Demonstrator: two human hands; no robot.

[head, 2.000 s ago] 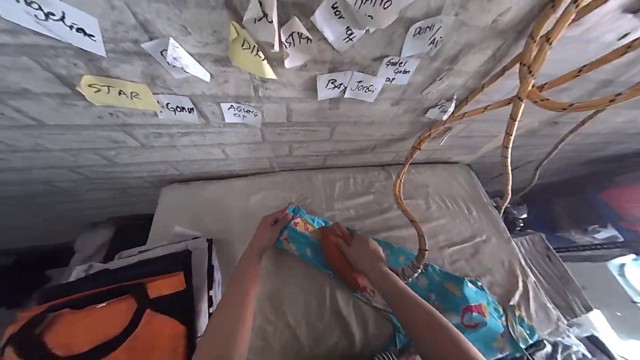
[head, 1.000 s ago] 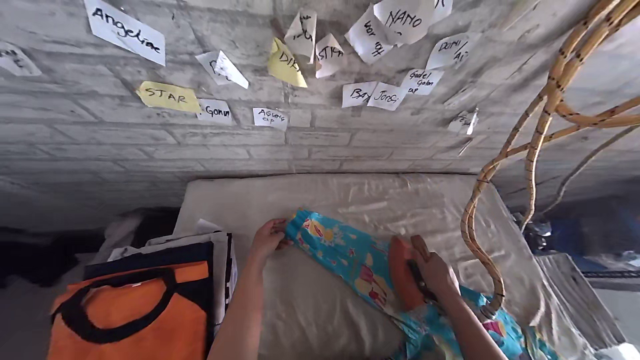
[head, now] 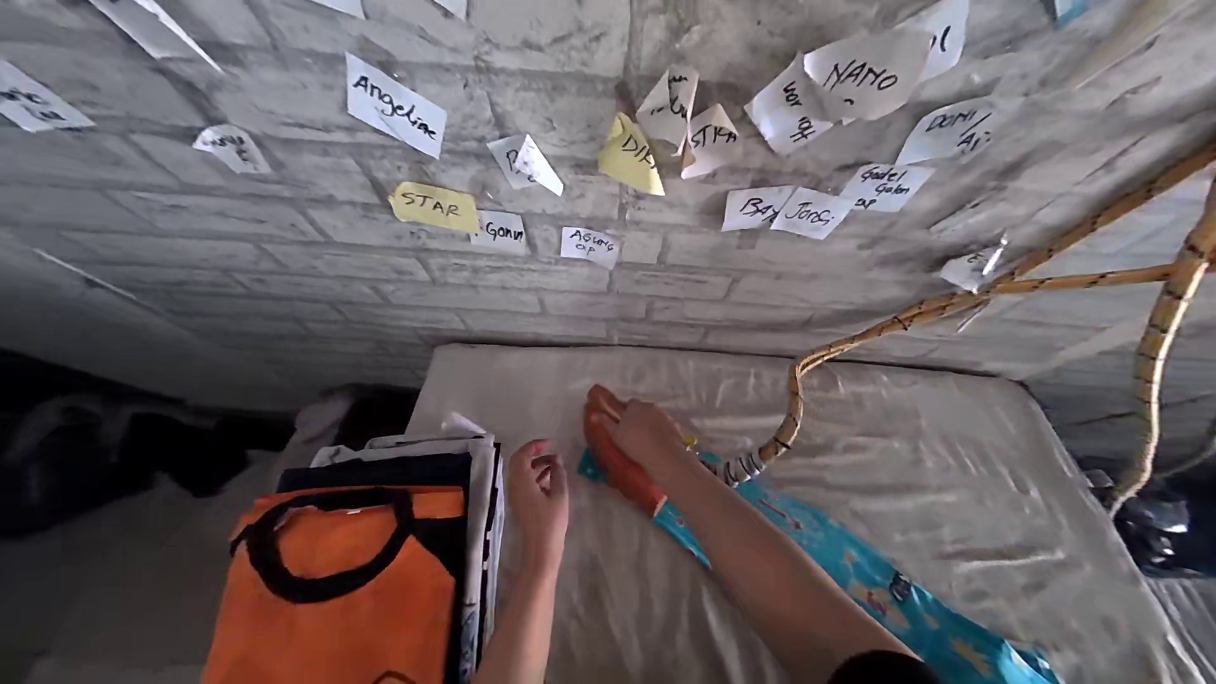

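My right hand (head: 644, 432) grips the handle of an orange-red clothes iron (head: 616, 456), which rests on the far left end of a turquoise printed cloth (head: 855, 560). The cloth runs diagonally toward the lower right over a padded surface under a beige cover (head: 931, 456); my right forearm hides part of it. Left of the iron, my left hand (head: 539, 480) is off the cloth with its fingers loosely curled and nothing in them. A patterned, cloth-wrapped cord (head: 793, 399) meets the iron's side behind my right wrist.
A stack of folded clothes, with an orange and black shirt (head: 342, 608) on top, lies left of my left arm. Behind the padded surface stands a grey brick-patterned wall (head: 380, 275) with several handwritten paper notes. More wrapped cord (head: 1164, 351) hangs at the right. Dark items lie at both sides.
My left hand has let go of the cloth's end. The iron in my right hand has moved left along the cloth to that end.
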